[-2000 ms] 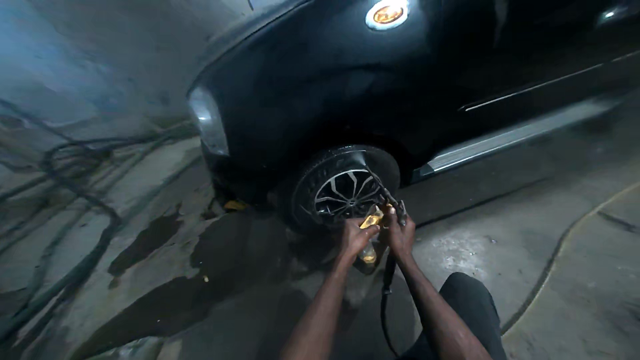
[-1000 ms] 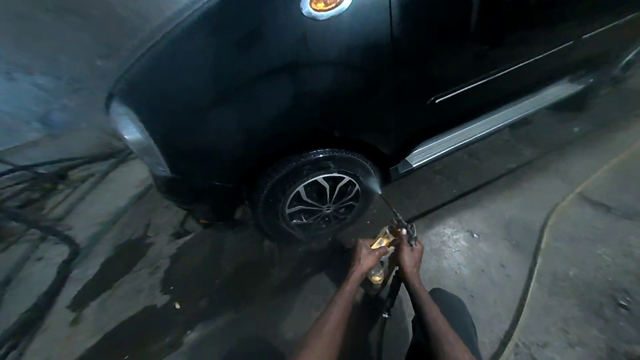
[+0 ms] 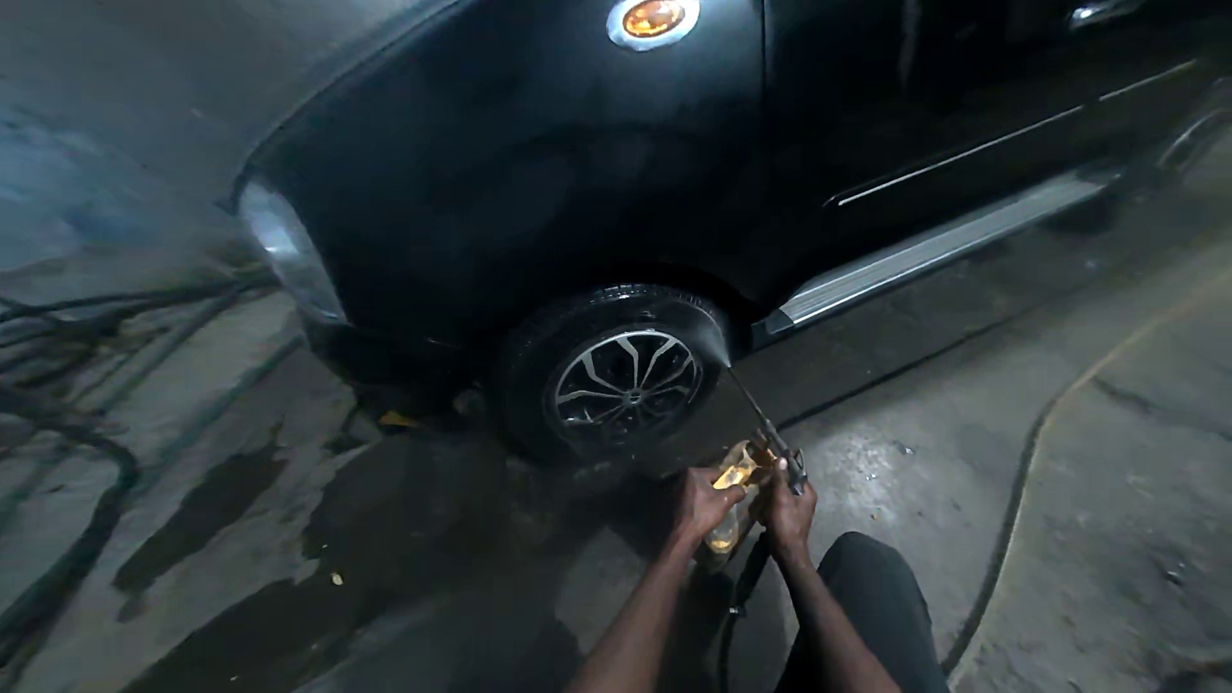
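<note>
A spray gun (image 3: 787, 462) with a thin metal wand is gripped in my right hand (image 3: 791, 515). Its tip lies by the right side of the black tyre (image 3: 525, 385), and a fine white spray leaves it onto the tyre. My left hand (image 3: 707, 505) is closed on a yellowish, translucent container (image 3: 731, 529), which looks like a plastic bottle, close beside the gun. The wheel's silver-and-black alloy rim (image 3: 632, 397) faces me. A dark hose (image 3: 733, 611) hangs below my hands. Exactly how the bottle and gun meet is hidden by my fingers.
The dark car's body (image 3: 539, 192) rises over the wheel, with a headlight (image 3: 289, 250) at left and a silver side step (image 3: 948, 245) at right. Thick hoses (image 3: 106, 510) lie on the left floor. Another hose (image 3: 1025, 472) curves along the right. Wet patches darken the concrete.
The wand and its spray have moved from in front of the wheel, two seconds ago, to the tyre's right side. Both hands still hold their things. The view has shifted somewhat.
</note>
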